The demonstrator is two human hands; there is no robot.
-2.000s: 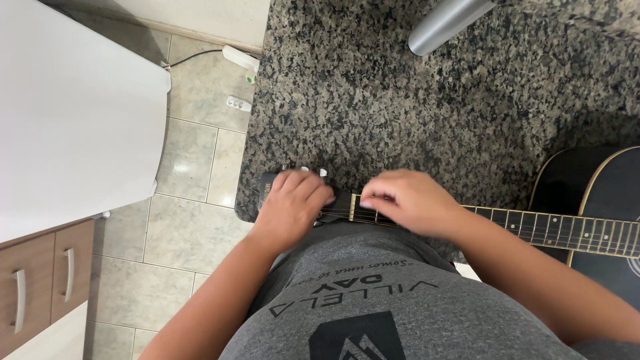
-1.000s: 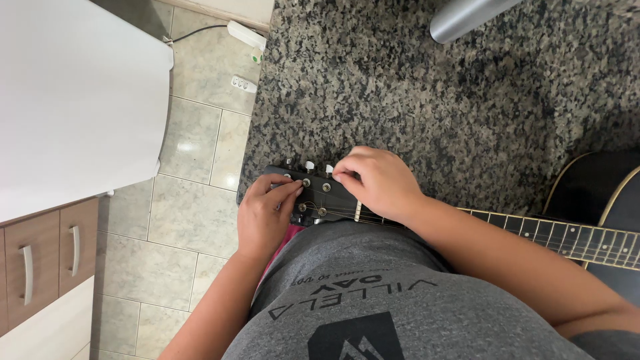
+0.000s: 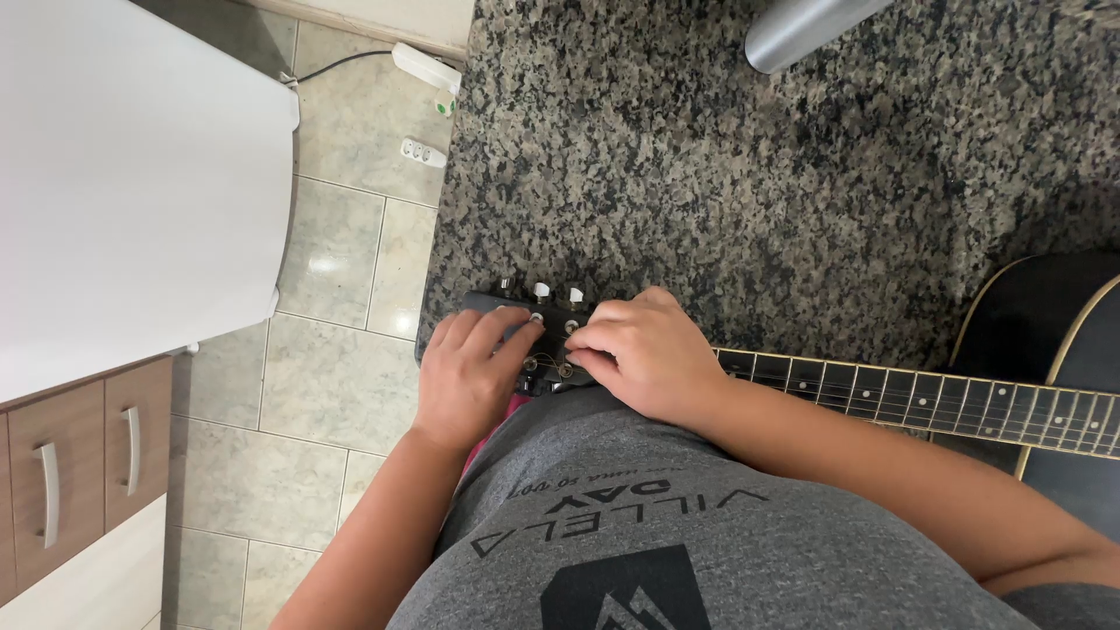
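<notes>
A black acoustic guitar lies along the counter's near edge, its body [image 3: 1006, 324] at the far right and its fretboard [image 3: 875, 395] running left under my right forearm. The black headstock [image 3: 551, 337] has light tuning buttons [image 3: 542, 290] along its far side and metal posts on its face. My left hand [image 3: 472, 367] bends over the headstock's left end, fingertips at a post. Over the nut end is my right hand [image 3: 643, 350], thumb and forefinger together at a thin string [image 3: 549, 357] that loops loosely between the posts. Whether either hand pinches the string is hard to tell.
The dark speckled granite counter [image 3: 700, 184] reaches forward from my body. A grey metal cylinder [image 3: 809, 31] stands at its top. To the left are a white appliance [image 3: 140, 192], wood drawers [image 3: 61, 472], and power strips [image 3: 423, 152] on the tiled floor.
Both hands first covered the headstock and nut; a second ago they sat apart, showing more of the posts. Now my right hand is farther over the headstock's near part.
</notes>
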